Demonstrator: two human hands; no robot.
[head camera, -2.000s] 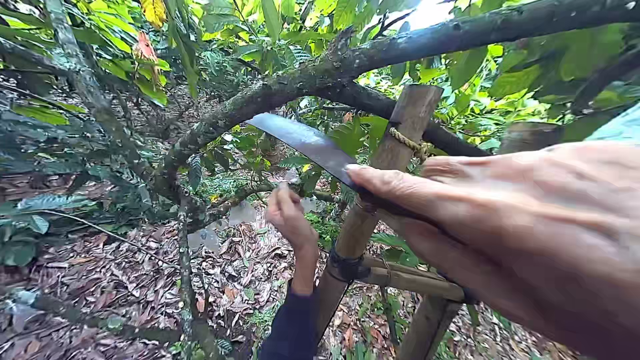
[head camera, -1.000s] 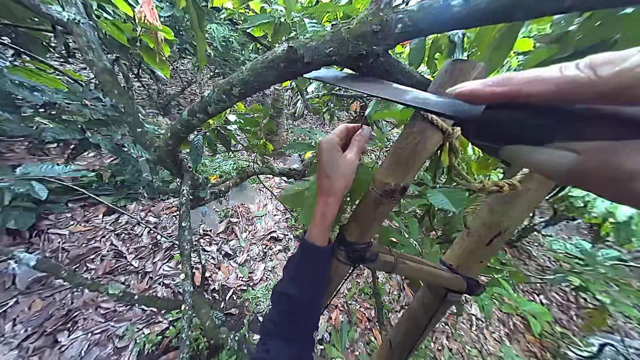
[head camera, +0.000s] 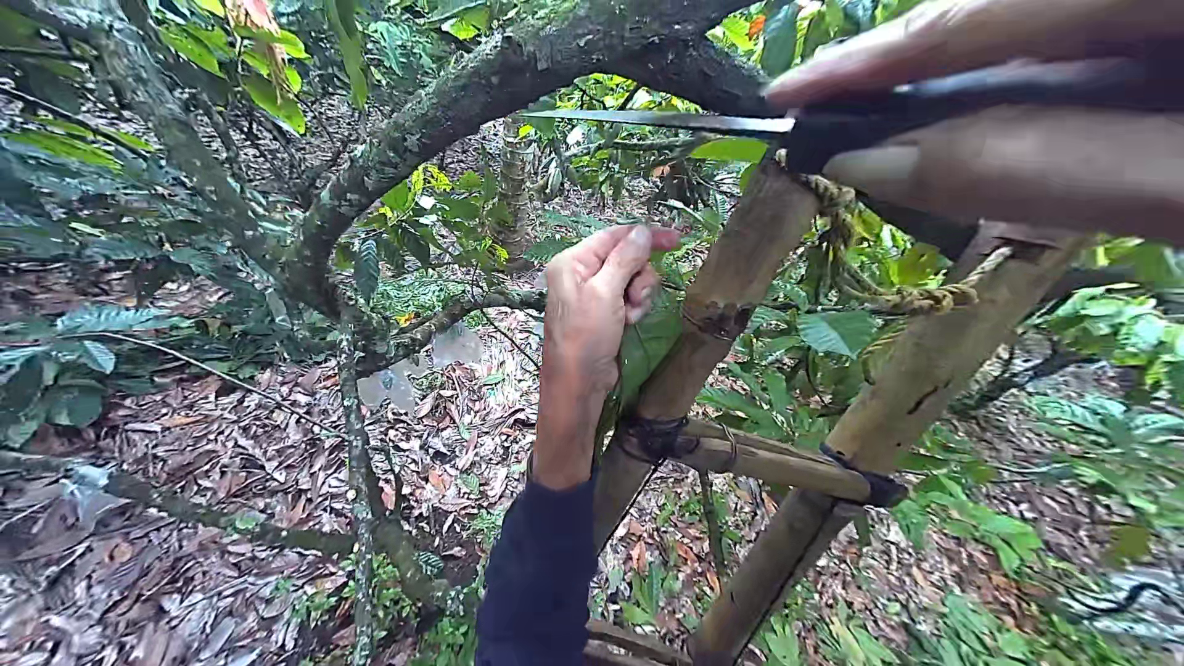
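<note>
My right hand (head camera: 1008, 129), close to the camera at the upper right, grips the black handle of a knife. The knife's blade (head camera: 666, 120) points left with its edge-on side showing, below the thick tree branch (head camera: 481, 79) and near the top of a bamboo pole. My left hand (head camera: 606, 273), in a dark sleeve, is raised at the middle with curled fingers, left of the bamboo ladder (head camera: 740, 268). Whether a thin stem lies between its fingers cannot be told. A rope (head camera: 888, 291) hangs between the ladder's two poles.
A bamboo rung (head camera: 772, 462) is lashed across the poles with dark binding. A thin lichen-covered trunk (head camera: 359, 481) rises at the left. Dry leaves (head camera: 240, 462) cover much of the ground, and green foliage (head camera: 962, 546) grows at the lower right.
The knife in my right hand has turned from a slant with its broad face showing to nearly level and edge-on. My left hand has risen from its place two seconds ago.
</note>
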